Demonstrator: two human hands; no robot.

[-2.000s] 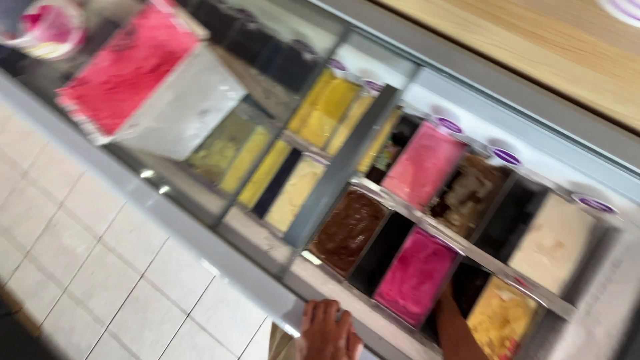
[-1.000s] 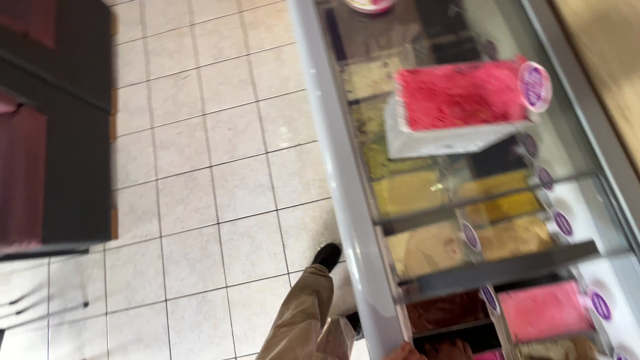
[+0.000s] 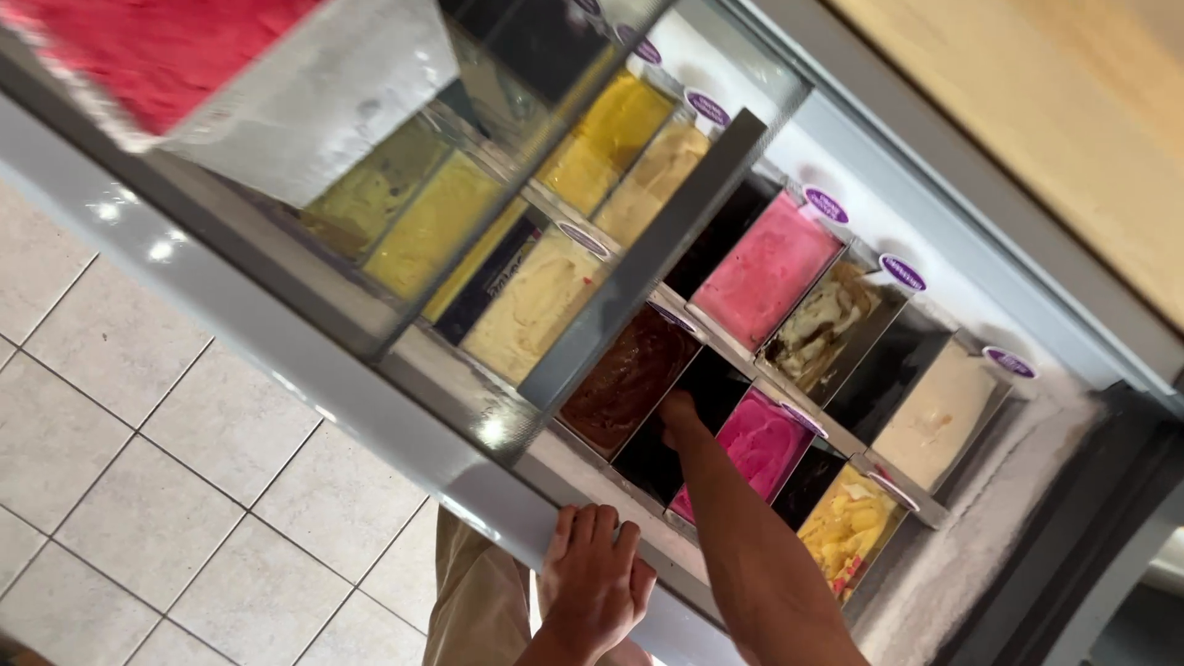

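My left hand (image 3: 595, 575) rests on the front rim of an ice cream display freezer (image 3: 435, 481), its fingers curled over the edge. My right hand (image 3: 680, 418) reaches down into a dark gap between a pan of chocolate ice cream (image 3: 629, 379) and a pan of magenta ice cream (image 3: 760, 442); its fingers are hidden in the gap. Beside the forearm lies a pan of yellow ice cream (image 3: 846, 529) with red bits. Behind the divider are a pink ice cream pan (image 3: 770, 268), a brown-and-white one (image 3: 826, 326) and a beige one (image 3: 936, 412).
Sliding glass lids with a grey frame bar (image 3: 647, 254) cover the freezer's left part. A white tub of red ice cream (image 3: 324, 92) stands on the glass. A wooden counter (image 3: 1036, 120) runs behind the freezer, and floor tiles (image 3: 194, 499) lie in front.
The view has swung left and back again. One second ago only a little of my hands showed at the bottom edge; now both show, the right one inside the freezer.
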